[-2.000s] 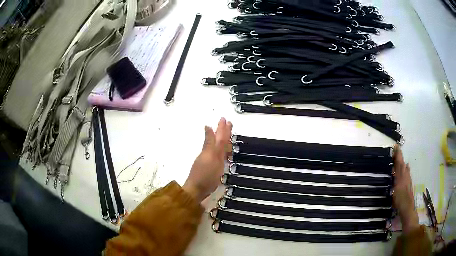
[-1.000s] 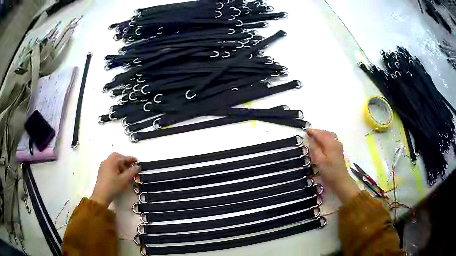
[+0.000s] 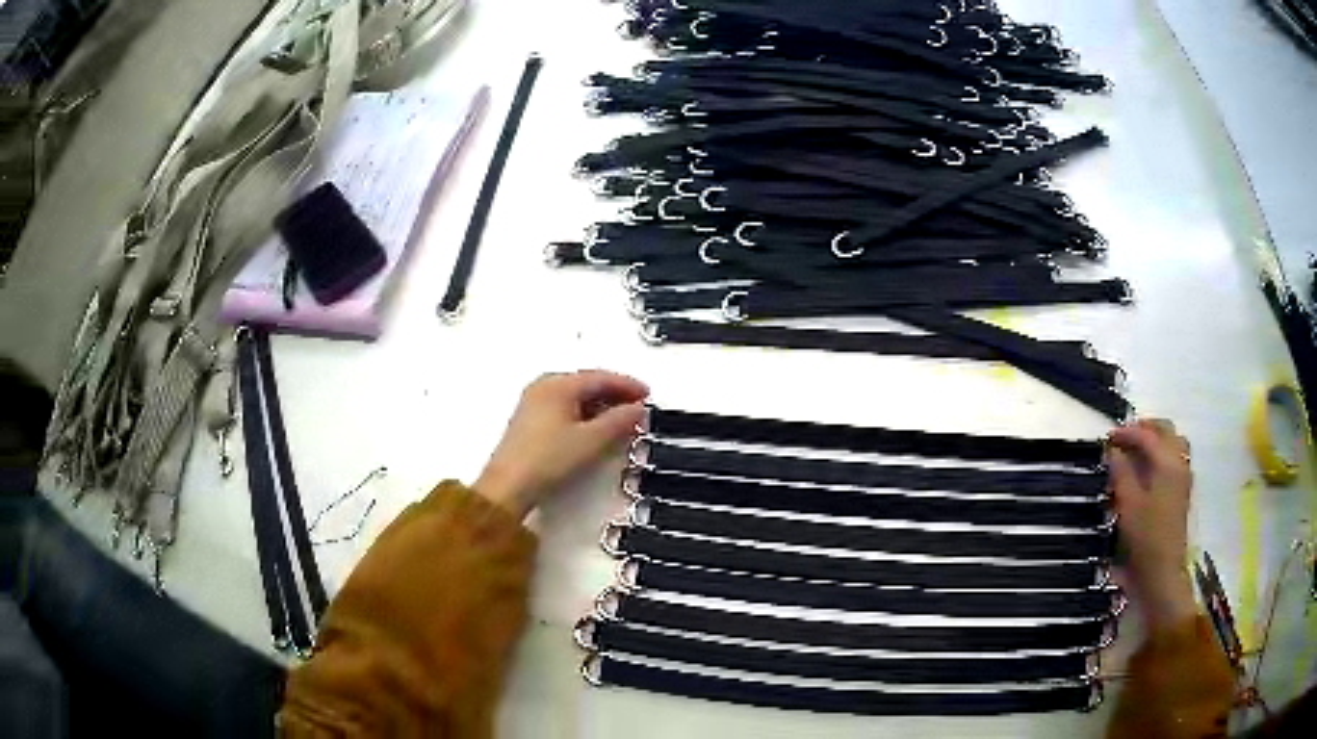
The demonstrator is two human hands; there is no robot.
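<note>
Several black webbing straps (image 3: 867,546) lie side by side in a row on the white surface, each with a silver ring at both ends. My left hand (image 3: 566,433) has its fingertips at the left end of the top strap (image 3: 867,435), hiding part of its ring. My right hand (image 3: 1151,484) has its fingertips at that strap's right end, covering the ring there. A large pile of the same straps (image 3: 852,173) lies beyond the row.
At left lie a pinkish notepad (image 3: 412,159) with a black phone-like object (image 3: 331,243), a lone strap (image 3: 491,188), set-aside straps (image 3: 275,491) and beige webbing (image 3: 188,260). At right are yellow tape (image 3: 1275,433) and dark snips (image 3: 1218,599).
Since one second ago the view has swung left, so the row appears further right. Two seconds ago my hands were flat against the row's sides; now the fingertips are at the top strap's ends.
</note>
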